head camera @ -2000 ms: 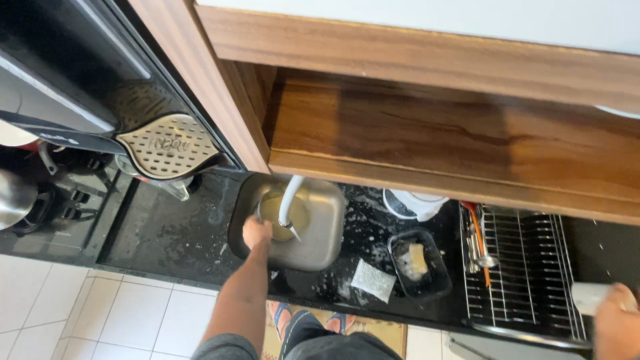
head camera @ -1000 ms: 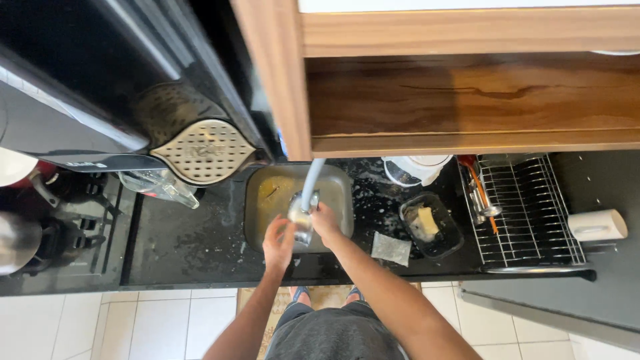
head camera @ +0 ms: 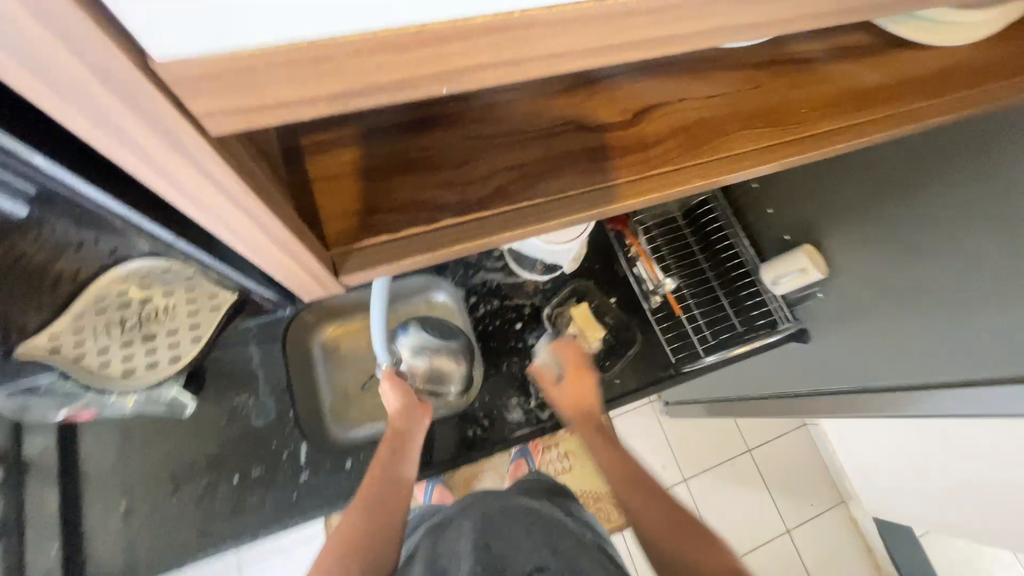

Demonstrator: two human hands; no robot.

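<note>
My left hand (head camera: 405,402) grips a rounded stainless-steel bowl (head camera: 436,358) by its edge, over the right part of the steel sink (head camera: 308,352). Beside that hand, the pale faucet spout (head camera: 381,320) reaches down over the sink. My right hand (head camera: 566,379) is closed on a greyish, blurred thing, perhaps a scouring pad (head camera: 548,362), at the left edge of a black plastic tray (head camera: 626,340). A yellow sponge (head camera: 588,324) lies in this tray.
A wire dish rack (head camera: 704,272) with utensils stands right of the tray, a white mug (head camera: 794,270) at its far side. Behind the tray is a white appliance (head camera: 560,244). A wooden cabinet (head camera: 480,184) overhangs the counter. A perforated leaf-shaped mat (head camera: 136,324) lies left.
My right hand has moved from the metal vessel at the sink to the black tray. My left hand now holds the bowl at the spout. The mug, in a hand two seconds ago, stands by the rack.
</note>
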